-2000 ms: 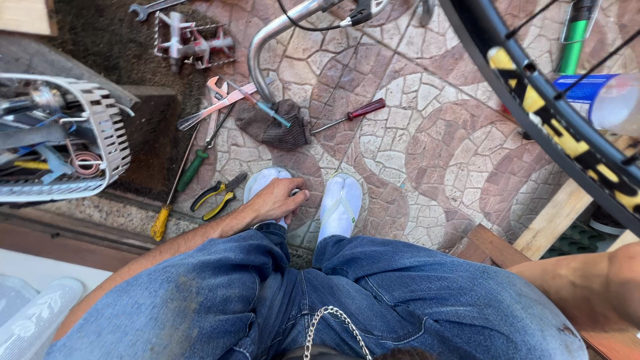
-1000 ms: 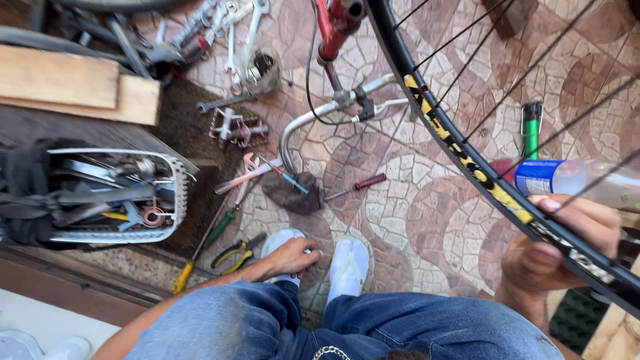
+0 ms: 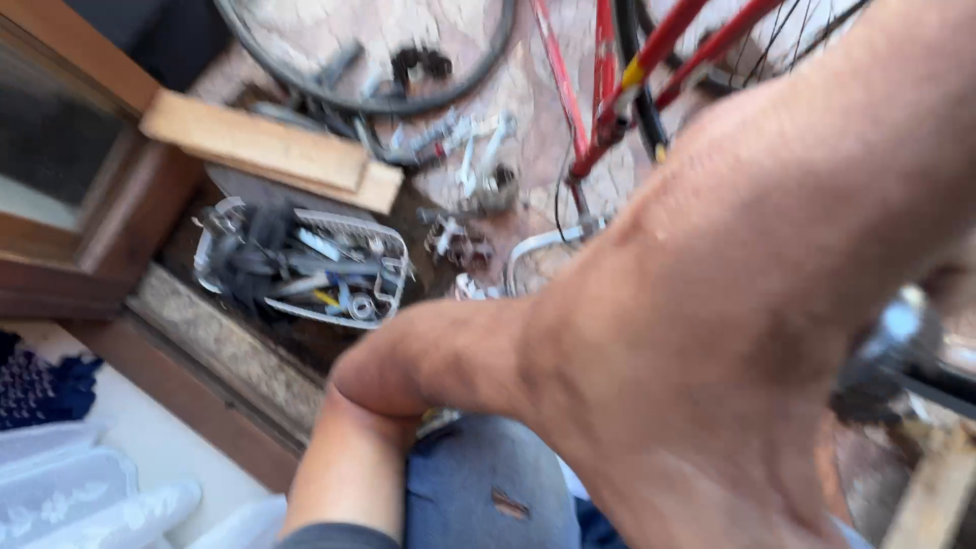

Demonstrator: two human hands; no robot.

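My left arm is bent at the elbow, and my left hand (image 3: 648,366) looms blurred and very close to the camera, covering much of the centre and right. Its fingertips are out of frame or hidden, so whether it holds anything cannot be told. My right hand is not recognisable; a strip of skin shows at the lower right. Beyond the left hand stands a red bicycle frame (image 3: 602,137), with a curved metal handlebar (image 3: 526,252) partly hidden behind the hand. A white plastic basket (image 3: 343,221) of tools and parts lies left of it.
A bicycle wheel or tyre (image 3: 396,107) lies at the top. Wooden boards (image 3: 259,145) lie above the basket. Bicycle pedals (image 3: 457,244) and loose metal tools (image 3: 480,152) are on the patterned floor. A wooden door frame (image 3: 122,213) stands left; white lace-like fabric (image 3: 69,488) is lower left.
My left hand has risen from beside my foot to close before the camera. My right hand, at the wheel rim a second ago, is no longer recognisable. The view has swung left.
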